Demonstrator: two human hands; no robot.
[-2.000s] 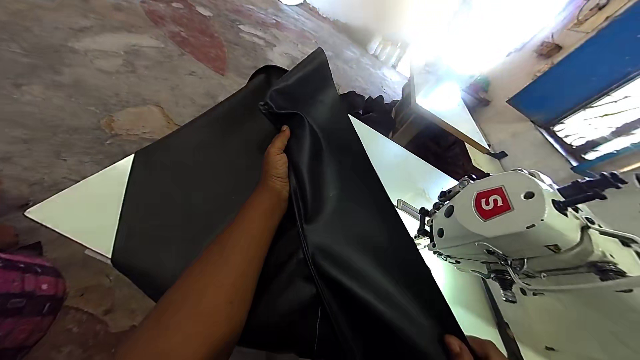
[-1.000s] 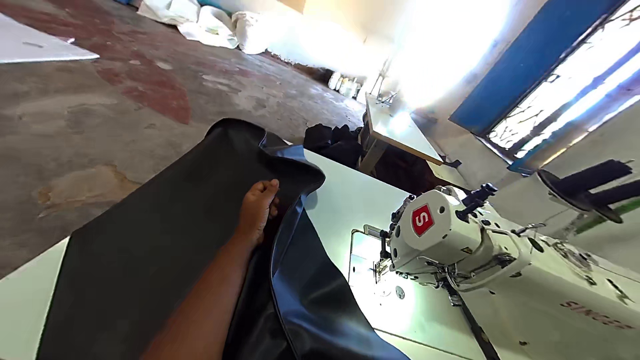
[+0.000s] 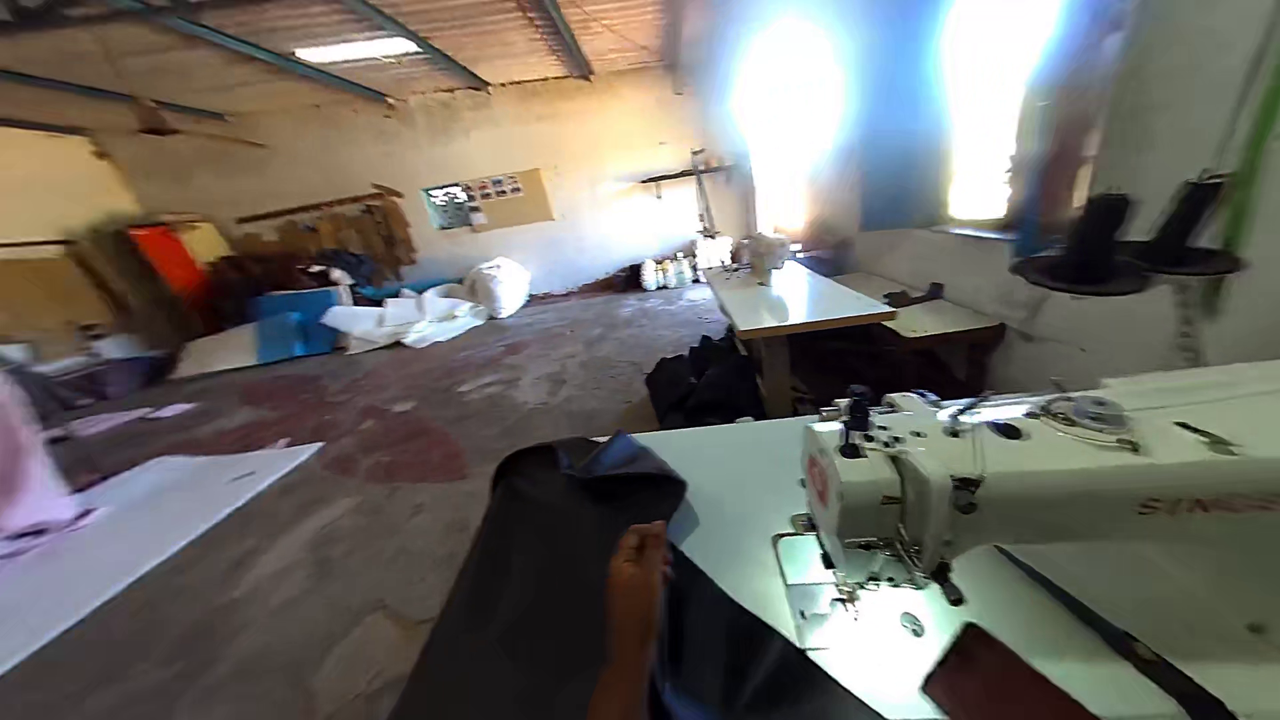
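My left hand [image 3: 638, 565] is low in the middle of the head view, its fingers curled at the fold of a large black leather-like sheet [image 3: 540, 600]. The sheet lies over the left part of a white sewing table [image 3: 725, 480], its far end rolled back on itself. To the right of the sheet stands a white Singer industrial sewing machine [image 3: 1050, 490], its lamp lighting the needle area. A dark red flat object [image 3: 1000, 680] is at the bottom edge, in front of the machine. My right hand is out of view.
Thread cones on a stand [image 3: 1095, 245] rise at the right. Beyond are a second sewing table [image 3: 800, 300] and a dark cloth heap [image 3: 705, 380]. A white sheet [image 3: 150, 530] is on the floor at left; white bundles [image 3: 410, 315] sit farther back.
The view has swung up to show the room. My right hand, at the sheet's near right corner two seconds ago, is gone from view. My left hand remains at the fold.
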